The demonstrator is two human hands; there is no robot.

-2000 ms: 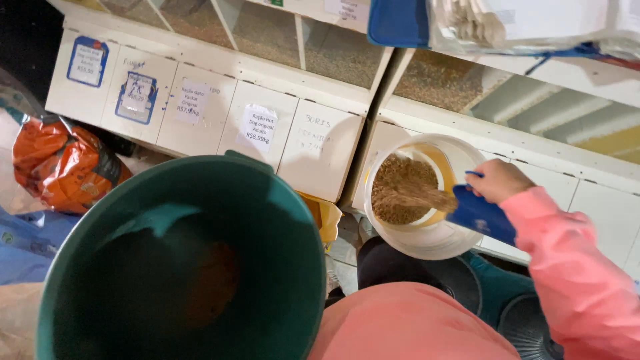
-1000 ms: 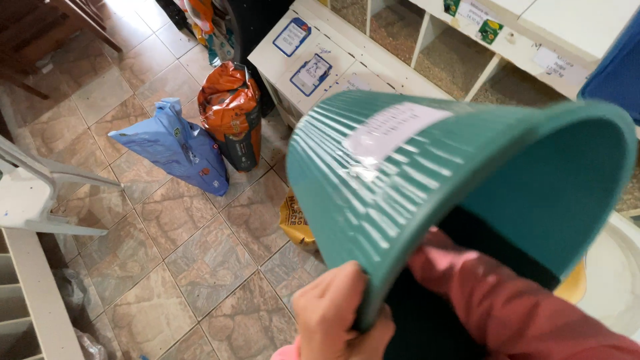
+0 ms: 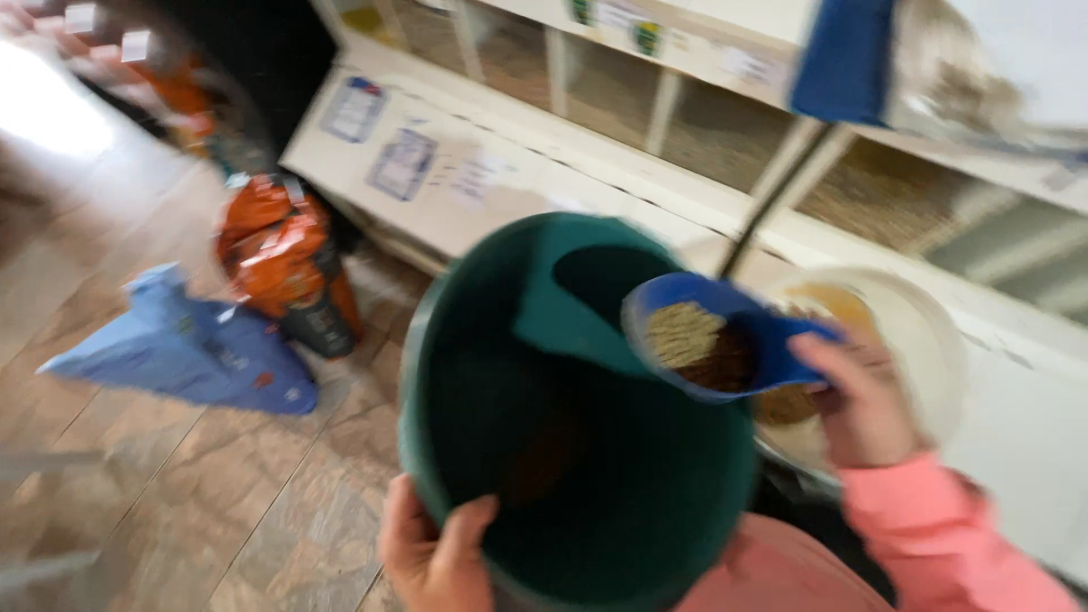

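With its thumb inside and fingers outside, my left hand (image 3: 442, 544) grips the lower left rim of a deep green plastic bucket (image 3: 586, 340). My right hand (image 3: 867, 395) holds the handle of a blue plastic scoop (image 3: 765, 348) over the bucket's right rim. Pale and dark brown pellets (image 3: 687, 334) lie in the scoop. A small reddish-brown patch shows dimly at the bucket's dark bottom. Behind my right hand stands a white round tub (image 3: 926, 357), with brown pellets (image 3: 786, 404) partly hidden by the scoop and hand.
White bins with hinged lids (image 3: 527, 191) and open compartments of dry feed run across the top. A blue object (image 3: 843, 59) hangs over their edge. An orange and black bag (image 3: 285, 263) and a blue bag (image 3: 204, 348) stand on the tiled floor (image 3: 195, 501) at left.
The bucket, tipped on its side a second ago, is now more upright with its mouth facing me. My right arm, then inside it, is out with the scoop in hand.
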